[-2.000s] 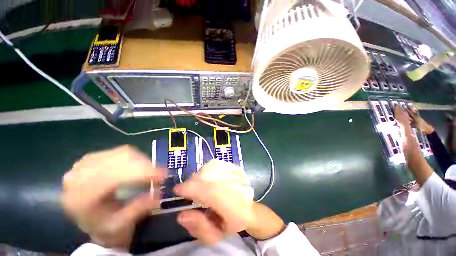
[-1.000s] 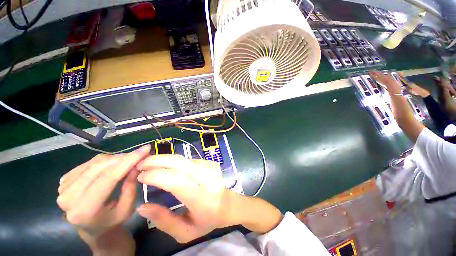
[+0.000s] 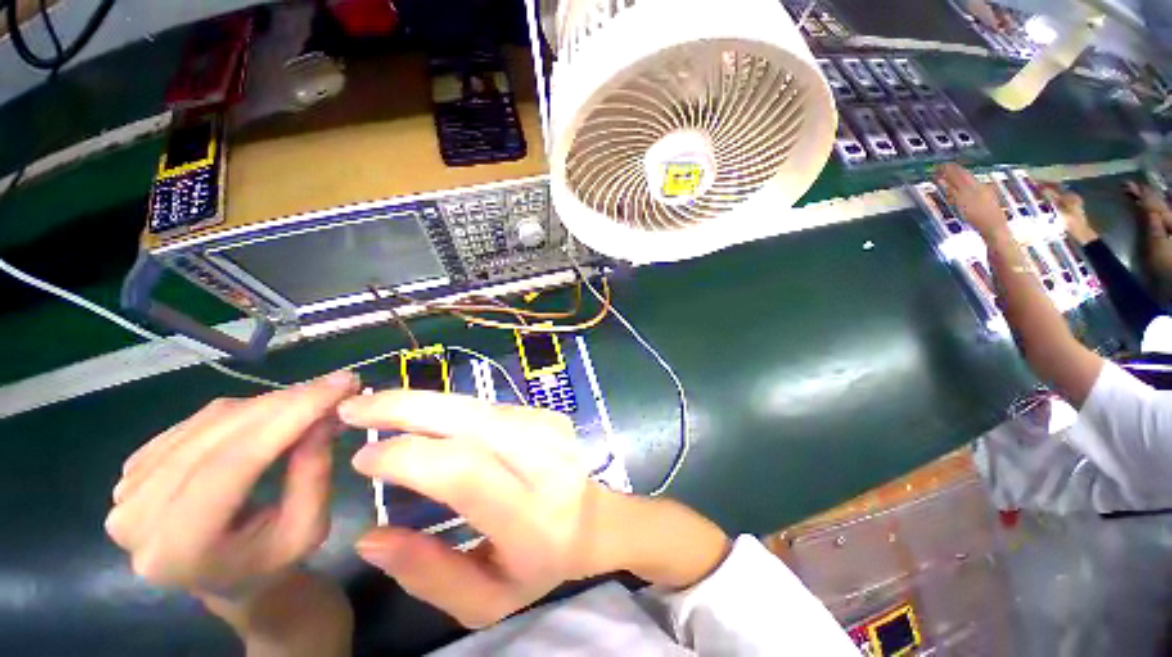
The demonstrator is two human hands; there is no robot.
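Observation:
My left hand (image 3: 231, 494) and my right hand (image 3: 482, 494) are raised over the left test fixture (image 3: 418, 504), index fingertips close together or touching. No object shows between them; fingers and thumbs are apart. A keypad phone (image 3: 426, 371) lies on the left fixture, its lower part hidden by my right hand. A second keypad phone (image 3: 545, 366) lies face up on the right fixture (image 3: 594, 408), its yellow-framed screen and keys showing. White cable (image 3: 677, 417) loops around the fixtures.
The radio tester (image 3: 334, 263) stands behind the fixtures, with a spare keypad phone (image 3: 189, 173) and a black handset (image 3: 476, 113) on top. A white fan (image 3: 694, 148) stands beside it. Another person's hands work over a phone tray (image 3: 990, 263) at right. A red keypad phone (image 3: 889, 631) lies lower right.
Since two seconds ago, my hands have risen from the lower part of the fixtures and come together at the fingertips. The view has turned, and the phone at lower right has come into view.

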